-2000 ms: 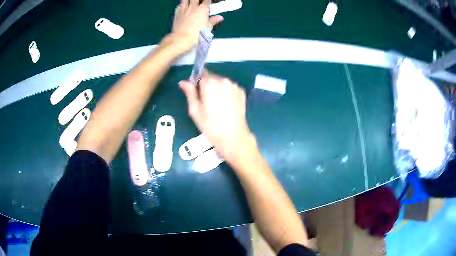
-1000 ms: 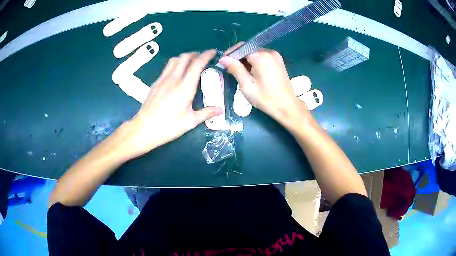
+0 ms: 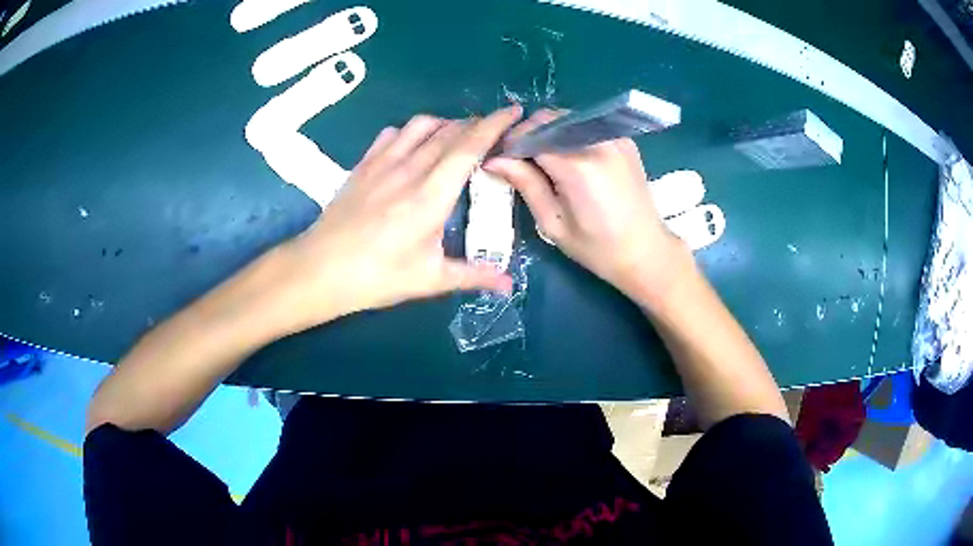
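A white oval housing (image 3: 491,222) lies upright in view in front of me, its small dark openings at the near end. My left hand (image 3: 400,219) spans it, thumb at its near end and fingertips at its far end. My right hand (image 3: 592,192) grips a grey-silver label strip (image 3: 581,126) with a pale end, pointing up to the right. Its fingertips meet the left fingertips at the housing's far end. Whatever lies between the fingertips is hidden, and so is any jig under the housing. Clear tape (image 3: 489,323) is stuck just below the housing.
Several white housings (image 3: 315,48) lie at upper left, two forming an angle. Two more (image 3: 696,226) lie right of my right hand, partly covered. A stack of label strips (image 3: 795,141) is at right. The pale rail (image 3: 790,62) curves behind; a crumpled plastic bag (image 3: 947,283) is at the right edge.
Both hands first came back from the rail to the near housing. Since then they have stayed there; the strip has swung lower and looks foreshortened. The housing's openings now show at its near end.
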